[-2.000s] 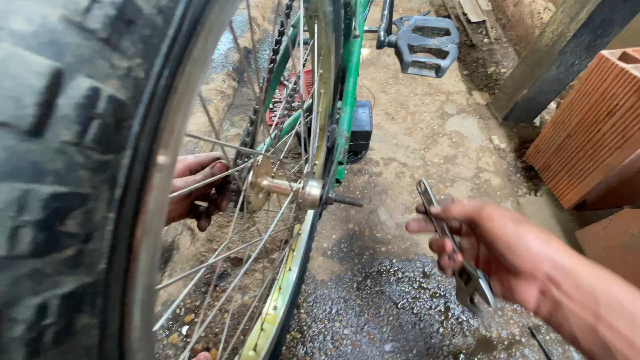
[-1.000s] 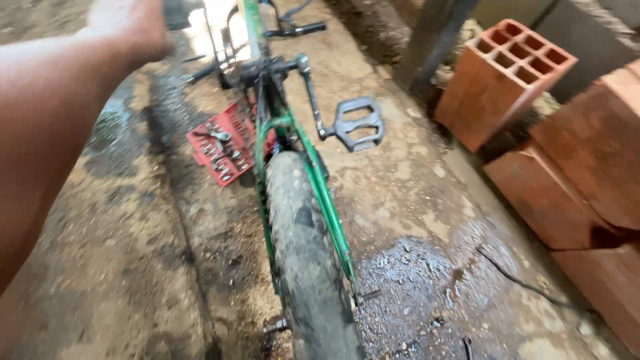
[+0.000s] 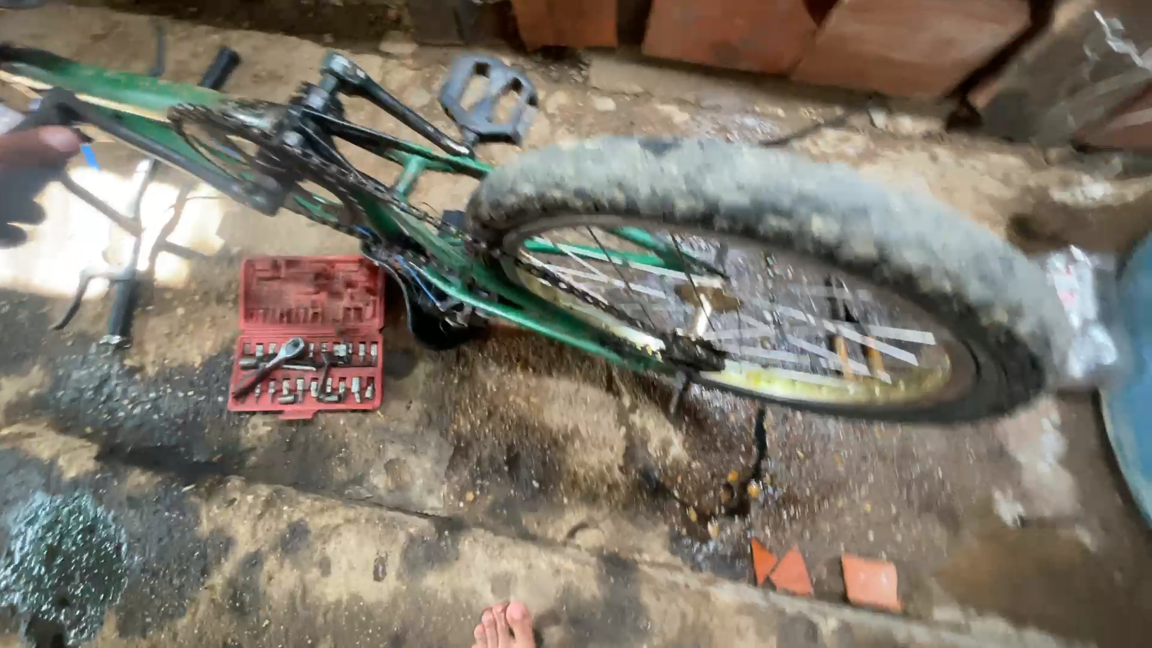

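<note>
A green bicycle frame (image 3: 540, 315) stands upside down, with its saddle (image 3: 441, 328) low beneath it. The rear wheel's knobby tire (image 3: 765, 189) is blurred on the right; its rim and spokes show below. A chain (image 3: 360, 184) runs from the chainring (image 3: 216, 148) to the hub area. One black pedal (image 3: 490, 99) shows at the top. At the left edge, my left hand (image 3: 40, 148) is blurred and cut off beside the far end of the other crank arm (image 3: 171, 153); its grip is unclear. My right hand is out of view.
An open red socket set (image 3: 306, 333) lies on the rough floor, a ratchet (image 3: 270, 364) across its sockets. Hollow bricks (image 3: 729, 36) line the top edge. Handlebar parts (image 3: 121, 306) lie left. Orange shards (image 3: 868, 580) and a bare foot (image 3: 504, 625) are at the bottom.
The view has swung round to the bicycle's side. Two seconds ago my right hand held a wrench beside the rear axle and my left was behind the spokes; the right is now out of view.
</note>
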